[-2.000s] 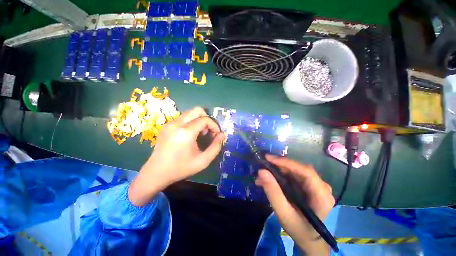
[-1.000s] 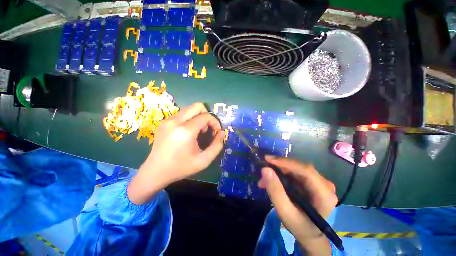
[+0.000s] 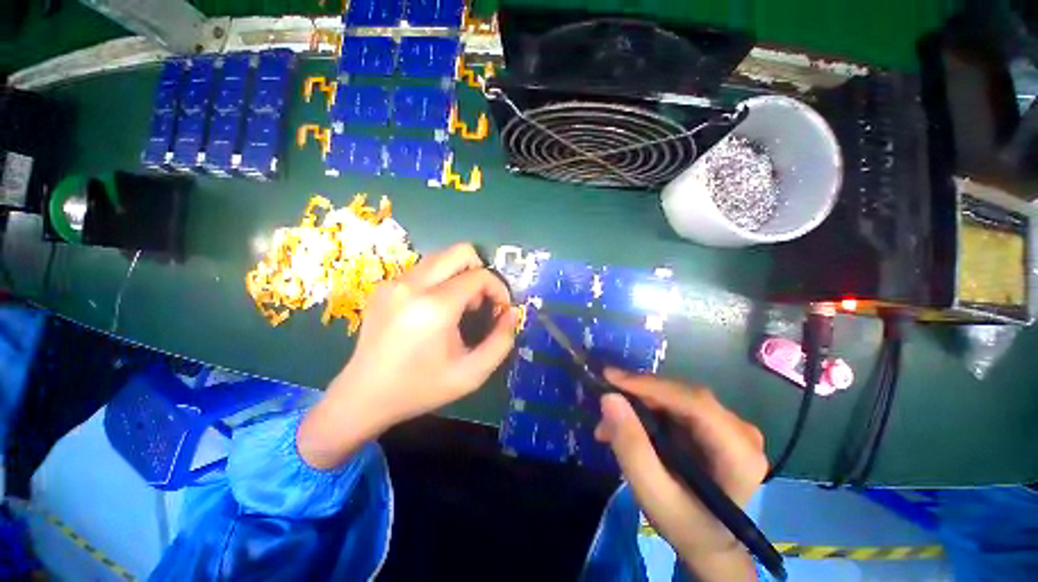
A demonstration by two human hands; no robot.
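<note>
Blue circuit boards (image 3: 592,341) lie in paired rows on the green bench in front of me. A whitish, glare-lit flex cable (image 3: 509,260) sticks out at their top left corner. My left hand (image 3: 427,341) is at the boards' left edge, thumb and fingertips pinched on a small orange flex cable (image 3: 520,317), mostly hidden by the fingers. My right hand (image 3: 683,455) holds a black soldering iron (image 3: 694,475) like a pen. Its thin tip points at the boards' upper left edge, close to my left fingertips. Whether the tip touches is unclear.
A pile of loose flex cables (image 3: 330,264) lies left. Behind are bare boards (image 3: 220,114), finished boards (image 3: 390,107), a fume fan (image 3: 598,142) and a white cup (image 3: 797,171) with silvery granules. Right are the soldering station (image 3: 871,205), cables and a pink item (image 3: 804,365). A solder reel (image 3: 71,209) is far left.
The view shifts slightly. The iron's tip sits slightly lower along the boards' left edge than two seconds ago. My left hand keeps its pinch. The blue-clothed figure at lower left has moved mostly out of view.
</note>
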